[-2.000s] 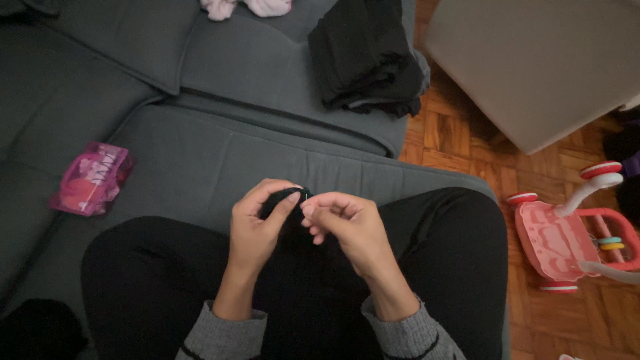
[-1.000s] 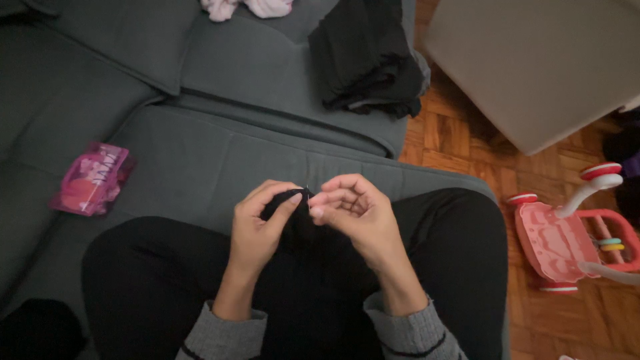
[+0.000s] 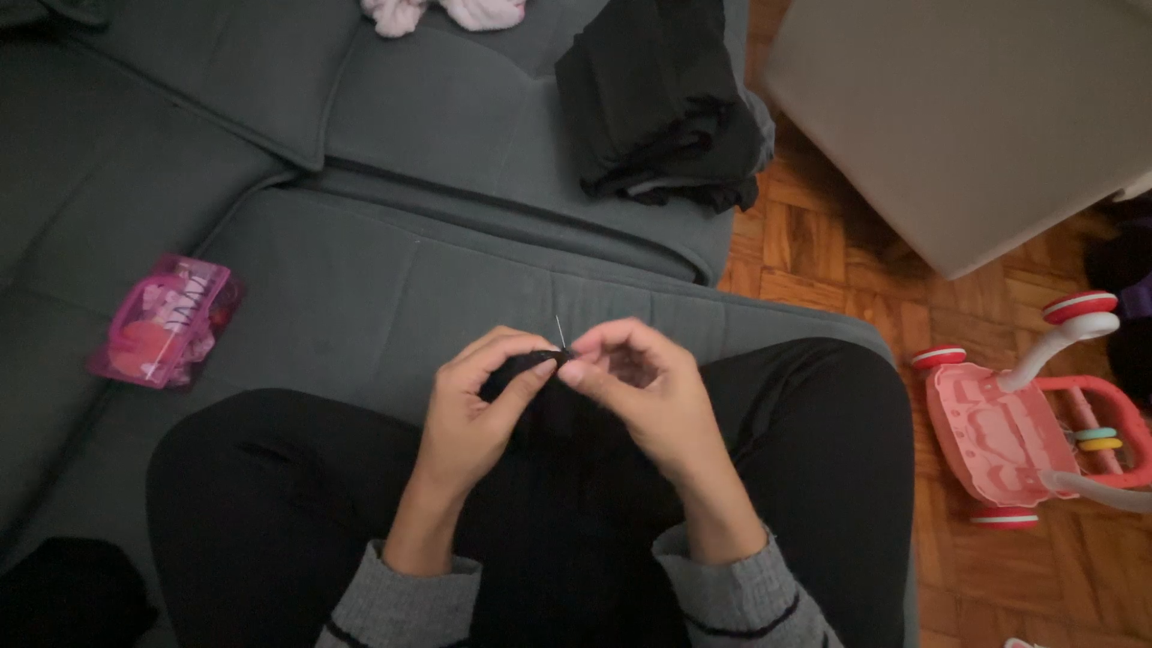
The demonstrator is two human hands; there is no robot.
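Black fabric [image 3: 509, 373] is pinched between the thumb and fingers of my left hand [image 3: 477, 405], above my lap. A thin sewing needle [image 3: 560, 330] points up from the fabric's edge, between the two hands. My right hand [image 3: 643, 387] has its thumb and fingertips closed at that same edge, touching the fabric by the needle's lower end. Whether its fingertips grip the needle or only the cloth is hard to see. The rest of the fabric merges with my black trousers.
A pink see-through case [image 3: 166, 324] lies on the grey sofa [image 3: 360, 270] at left. Folded black clothes [image 3: 661, 99] and pale pink fabric [image 3: 486, 11] are at the back. Right, a pink toy walker [image 3: 999, 432] lies on the parquet floor [image 3: 999, 585] near a beige upholstered piece [image 3: 963, 108].
The needle now stands up plainly between my hands; it was hardly visible earlier. The fingers of my right hand have shifted about the fabric's edge. My left hand has stayed nearly still.
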